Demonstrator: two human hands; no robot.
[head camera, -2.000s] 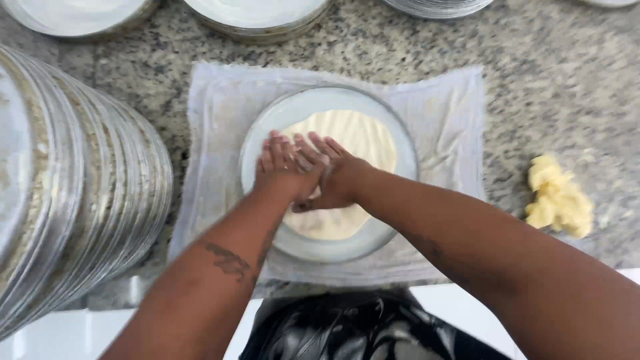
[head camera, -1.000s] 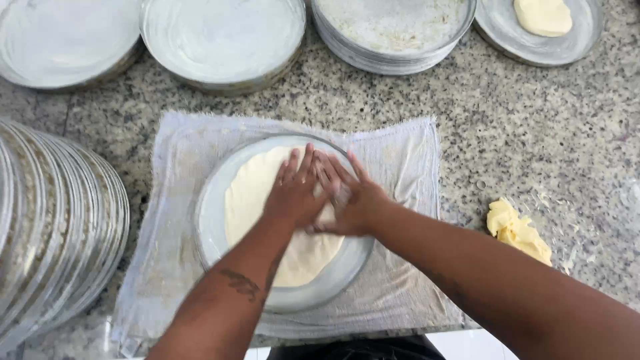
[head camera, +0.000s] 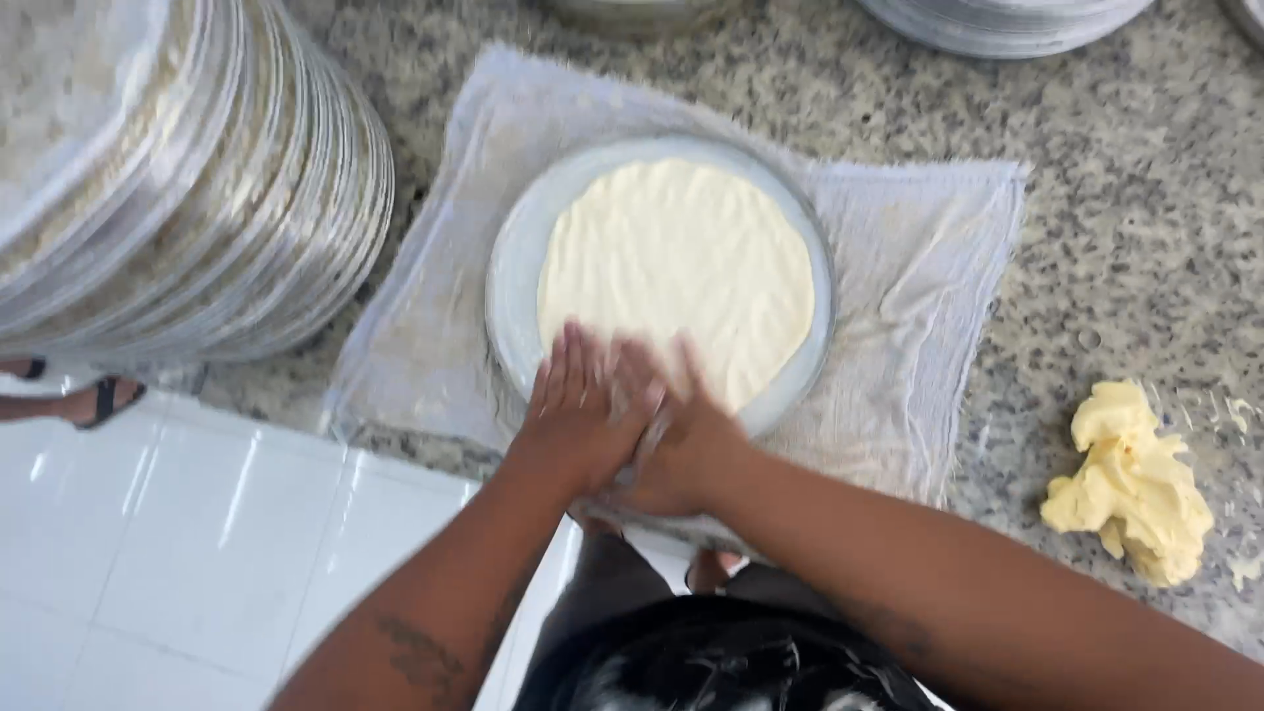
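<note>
A flattened round of pale dough (head camera: 681, 267) lies in a shallow round metal pan (head camera: 513, 267), its surface marked with finger ridges. The pan rests on a wrinkled whitish cloth (head camera: 899, 257). My left hand (head camera: 583, 415) presses palm down at the near edge of the dough, fingers pointing away. Beside it, touching and partly overlapping, is my right hand (head camera: 686, 434), also flat, its fingers blurred. Neither hand grips anything. The hands hide the near rim of the pan.
A tall stack of round metal pans (head camera: 247, 197) stands at the left. More pans (head camera: 1017, 20) show along the top edge. A soft yellow lump, perhaps butter or margarine (head camera: 1131, 484), sits on the granite counter (head camera: 1116, 247) at right. A person's sandaled foot (head camera: 99, 400) shows at lower left.
Both hands have moved from the middle of the dough to its near edge. The dough now covers more of the pan than two seconds ago. The view has shifted.
</note>
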